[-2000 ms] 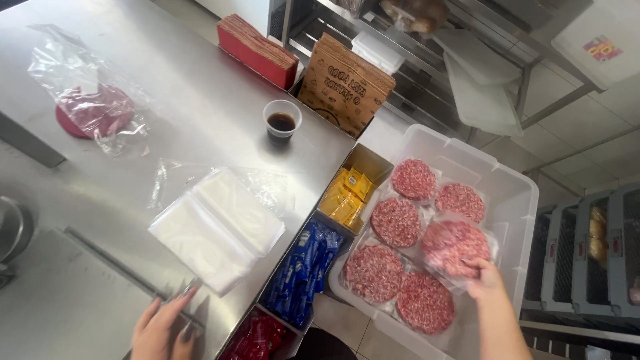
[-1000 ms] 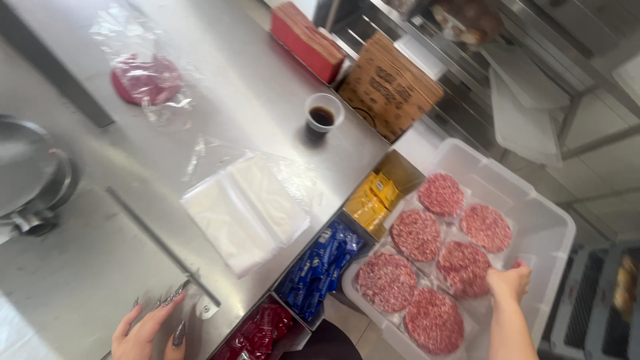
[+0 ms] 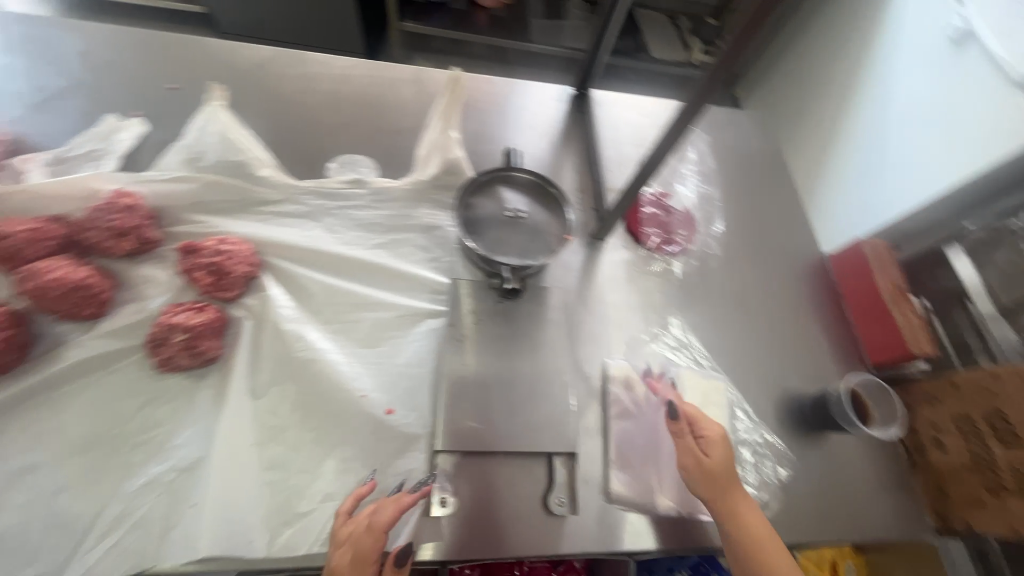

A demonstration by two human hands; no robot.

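My right hand (image 3: pixel 700 444) is over a stack of clear plastic sheets (image 3: pixel 640 448), its fingertips at the upper part of the stack; blur hides whether they pinch a sheet. My left hand (image 3: pixel 376 524) has its fingers apart and holds nothing, beside the near left corner of a metal patty press base (image 3: pixel 512 368). The round press mold (image 3: pixel 514 216) sits at the far end of that base. Several balls of ground meat (image 3: pixel 218 266) lie on white plastic sheeting (image 3: pixel 344 360) to the left.
A cup of dark liquid (image 3: pixel 864 406) stands at the right, near a brown printed paper stack (image 3: pixel 972 448) and a red box (image 3: pixel 880 304). A red disc in clear plastic (image 3: pixel 662 222) lies beyond the sheets. Metal bars (image 3: pixel 656 164) slant over the table.
The view has swung left across the table. My right hand has left the meat patties in the plastic bin and is now at the sheet stack.
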